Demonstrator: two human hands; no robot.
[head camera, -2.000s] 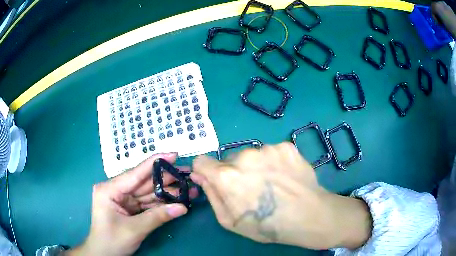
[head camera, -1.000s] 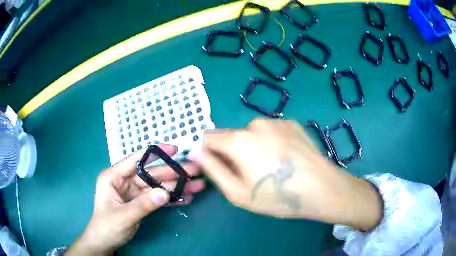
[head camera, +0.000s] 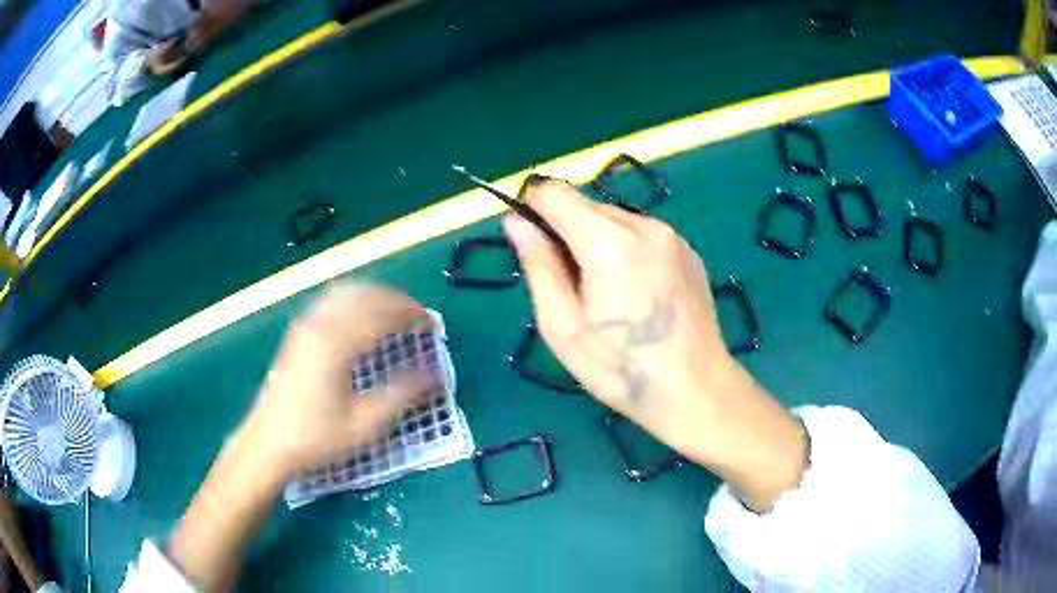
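Note:
My right hand (head camera: 626, 301) grips dark tweezers (head camera: 510, 199), whose silvery tip points up and left over the yellow edge strip. My left hand (head camera: 336, 382) is blurred over the white parts tray (head camera: 377, 466) and hides much of it. Its thumb and fingers are apart, with nothing seen between them. The tray holds rows of small dark parts. A black frame (head camera: 516, 469) lies right of the tray, and another frame (head camera: 481, 262) lies above it. Several frames are partly hidden by my right hand.
More black frames (head camera: 858, 304) lie at the right near a blue bin (head camera: 945, 107). One frame (head camera: 311, 222) lies beyond the yellow strip (head camera: 278, 278). A white fan (head camera: 52, 429) stands left. White bits (head camera: 380, 544) lie below the tray. People's sleeves show at the top left and right edge.
The view has shifted up towards the far side. My left hand has moved over the tray, and the frame it held no longer shows in it. My right hand has lifted, and the tweezers now show.

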